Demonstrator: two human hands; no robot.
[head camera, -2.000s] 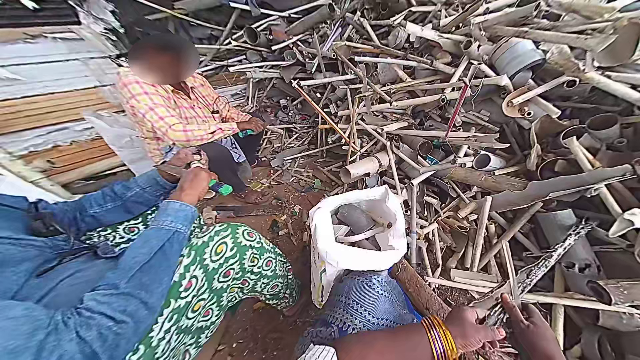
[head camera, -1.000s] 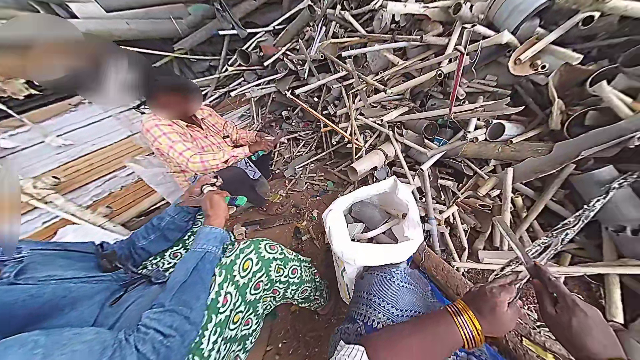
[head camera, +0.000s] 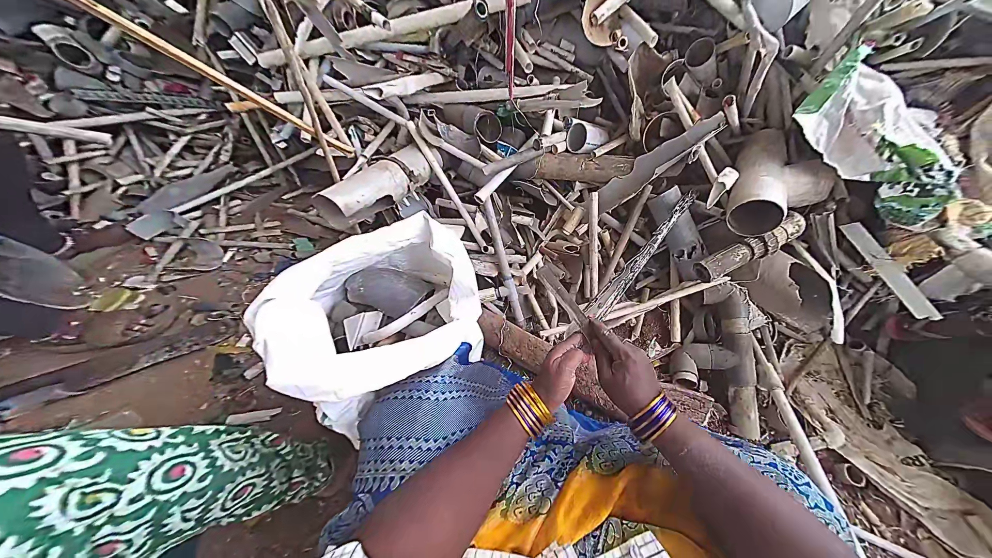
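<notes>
My left hand (head camera: 561, 375), with bangles at the wrist, is closed on the lower end of a frayed dark strip (head camera: 642, 260), whose material I cannot tell. Close beside it on the right, my right hand (head camera: 626, 373) is closed around a knife-like blade (head camera: 564, 296) that points up and left. Both hands are above my lap, near a thick log-like piece (head camera: 518, 346). To the left of my hands, a white sack (head camera: 301, 350) with a rolled rim stands open, holding grey plastic scraps (head camera: 387, 291). My fingers hide the ends of what they grip.
A heap of broken pipes and plastic pieces spreads ahead and right, with a pipe tee (head camera: 758, 186) and a wide pipe piece (head camera: 376, 190). A white-and-green plastic bag (head camera: 876, 124) lies at the upper right. A person's green patterned cloth (head camera: 155, 480) is at the lower left.
The view has swung right and down, so the person in the checked shirt is out of frame. Both of my hands remain close together at the frayed strip.
</notes>
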